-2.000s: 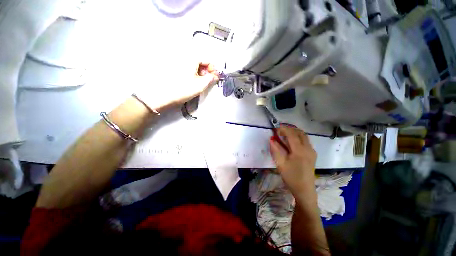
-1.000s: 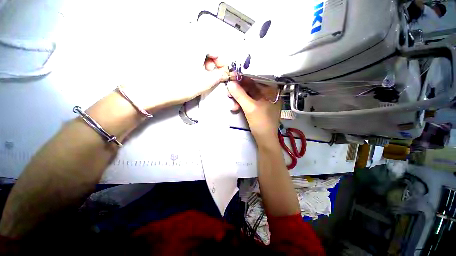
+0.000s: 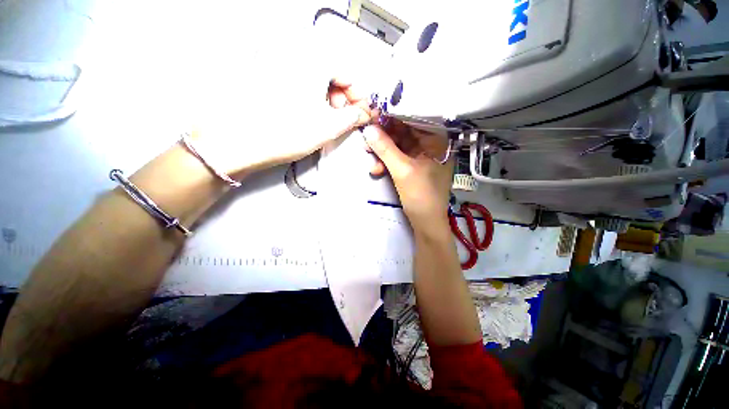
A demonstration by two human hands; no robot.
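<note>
A narrow white fabric piece (image 3: 352,268) runs from the needle area down over the table's front edge, its pointed end hanging. My left hand (image 3: 348,112) pinches the piece's upper end at the presser foot (image 3: 379,109); glare washes out part of the hand. My right hand (image 3: 412,164) meets it from the right, thumb and fingers closed at the same end of the piece. The white sewing machine head (image 3: 511,72) stands above and right of the hands. Red-handled scissors (image 3: 482,232) lie on the table right of my right forearm, blades hidden.
Pale curved pieces (image 3: 36,94) lie at the table's upper left. The white table (image 3: 232,260) has ruler marks along its front edge. A crumpled pale heap (image 3: 499,315) sits below the edge at right. A curved metal part (image 3: 300,177) lies beside my left wrist.
My right hand has let go of the scissors, which now lie on the table, and has moved left to the needle area. The view has shifted. Little differs from one second ago.
</note>
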